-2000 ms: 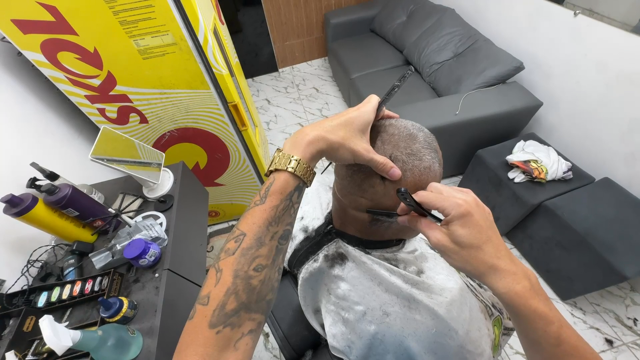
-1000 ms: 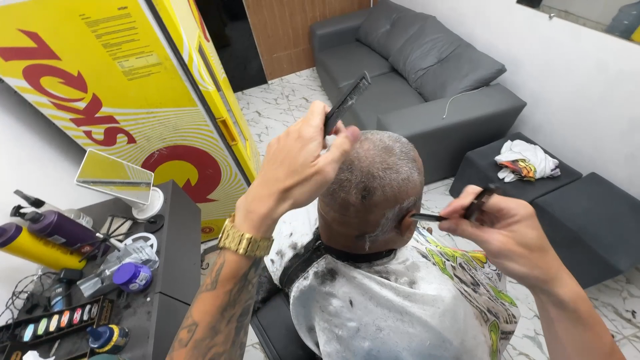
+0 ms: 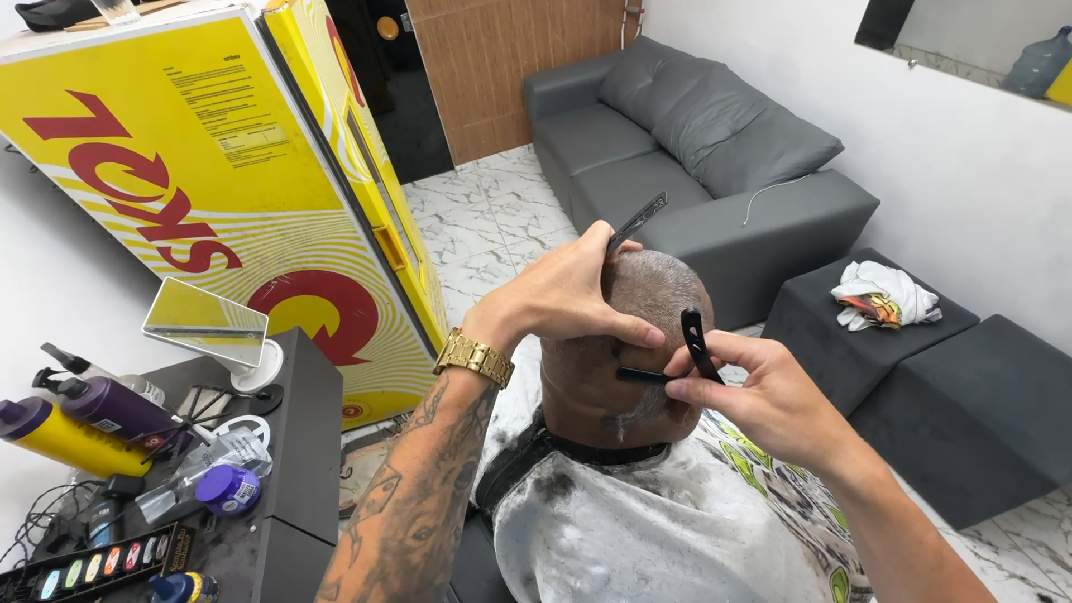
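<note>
A seated person's closely cropped head (image 3: 657,289) is at the centre, seen from behind, above a white cape (image 3: 636,536) with hair clippings on it. My left hand (image 3: 569,289) lies on the left and back of the head, thumb on the skin, and holds a black comb (image 3: 638,219) that sticks up past the fingers. In my right hand (image 3: 766,389) is a black folding straight razor (image 3: 695,339), pinched between thumb and fingers. Its blade end points left against the back of the head. Whitish lather shows low on the neck, near a dark neck band (image 3: 603,452).
At left, a dark counter (image 3: 301,419) holds pump bottles (image 3: 117,406), a small mirror (image 3: 205,322), a purple jar (image 3: 228,489) and a tray of clipper guards (image 3: 100,565). A yellow refrigerator (image 3: 276,209) stands behind it. Beyond are a grey sofa (image 3: 620,155) and dark ottomans (image 3: 963,419) with a cloth (image 3: 886,295).
One second ago my left fingers were raised by the head and the razor was near the ear at right. Now my left hand rests on the head and the razor is farther left, on its back.
</note>
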